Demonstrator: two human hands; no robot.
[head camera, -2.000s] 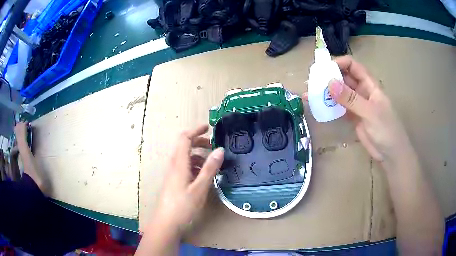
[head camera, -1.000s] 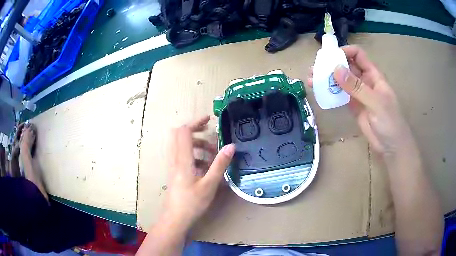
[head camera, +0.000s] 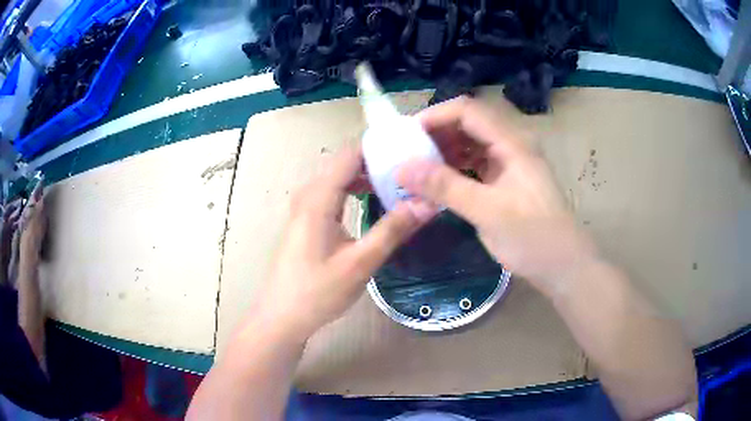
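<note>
The white glue bottle (head camera: 395, 148) is held above the car body, its pale nozzle pointing up and slightly left. My right hand (head camera: 502, 189) grips it from the right, thumb across its front. My left hand (head camera: 329, 238) closes on its left and lower side, thumb on its base; both hands are slightly blurred. The green car body (head camera: 436, 292) lies on the cardboard below, its rounded white-rimmed end with two pale round studs towards me. My hands and the bottle hide most of its cabin and far end.
Tan cardboard sheets (head camera: 132, 247) cover the bench. A heap of black seats (head camera: 428, 37) lies at the far side. A blue bin (head camera: 103, 90) with black parts stands at the far left. Another person's arm (head camera: 31, 279) is at the left edge.
The bottle has moved left from beside the car to above it, in my right hand. My left hand has come up and closed on the bottle. The hands now cover the cabin.
</note>
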